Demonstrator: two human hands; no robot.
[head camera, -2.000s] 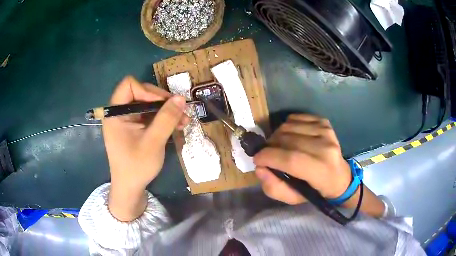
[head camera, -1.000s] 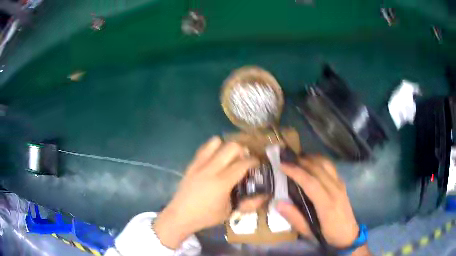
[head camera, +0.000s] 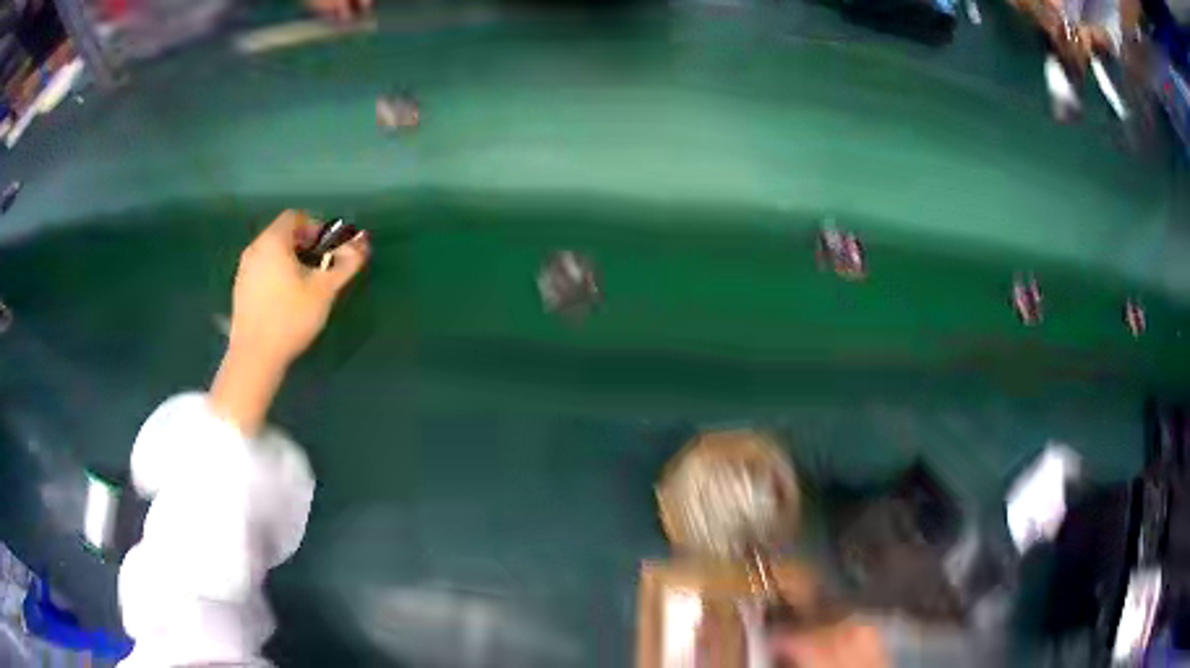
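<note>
My left hand (head camera: 281, 294) is stretched out over the near edge of the green belt at the upper left. Its fingers are closed on a small dark watch housing (head camera: 332, 244), partly hidden by them. My right hand (head camera: 835, 645) is blurred and cut off by the bottom edge, beside the brown work board (head camera: 651, 613). I cannot tell what it holds. White padding (head camera: 683, 624) lies on the board. The round brown bowl (head camera: 731, 496) of silvery filling stands just beyond the board.
Several spaced housings lie on the green belt, one near the middle (head camera: 570, 283) and one further right (head camera: 842, 251). The black fan (head camera: 914, 529), crumpled white paper (head camera: 1043, 496) and a black box (head camera: 1077, 574) stand at right. Other people's hands (head camera: 1077, 26) show at the top right.
The view has tilted up towards the belt. My left hand has left the board and moved far left and forward, with a housing in it. My right hand is now low in the picture.
</note>
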